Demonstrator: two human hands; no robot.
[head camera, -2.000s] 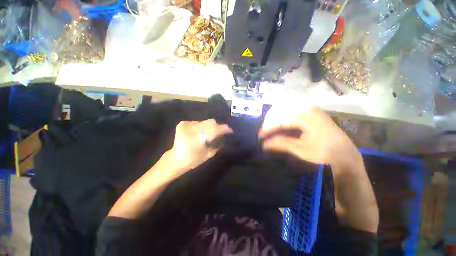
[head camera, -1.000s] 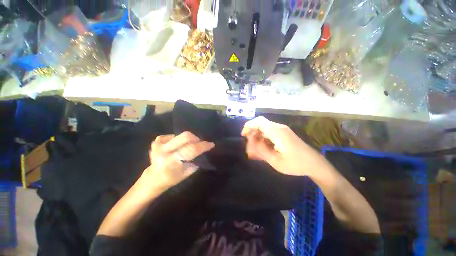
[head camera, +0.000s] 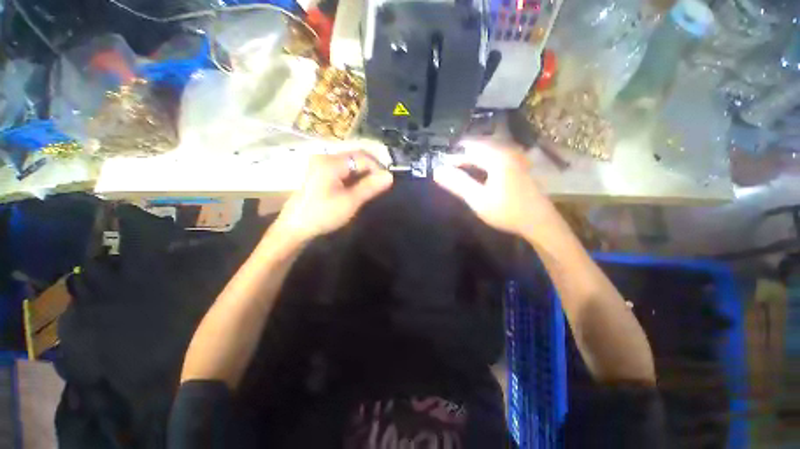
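Note:
The black garment (head camera: 386, 254) lies over the lap and reaches up to the work plate under the button-sewing machine (head camera: 412, 70). My left hand (head camera: 338, 188) is at the left of the clamp, thumb and fingers closed on the garment's edge. My right hand (head camera: 491, 184) is at the right of the clamp, its fingertips on the same edge, brightly lit. The button clamp (head camera: 421, 162) is between the two hands. The cloth covers most of the work plate. Glare hides whether a button is in the clamp.
The button tray (head camera: 333, 103) is left of the machine head. Bags of buttons (head camera: 132, 114) lie on both sides. The control panel (head camera: 517, 44) is right of the head. A dark tool (head camera: 548, 151) lies on the table. Blue crates (head camera: 732, 342) stand at right and by the lap (head camera: 537, 377).
Both hands have moved up and forward from over the lap to the clamp, bringing the garment's edge under the machine head. The view has shifted slightly.

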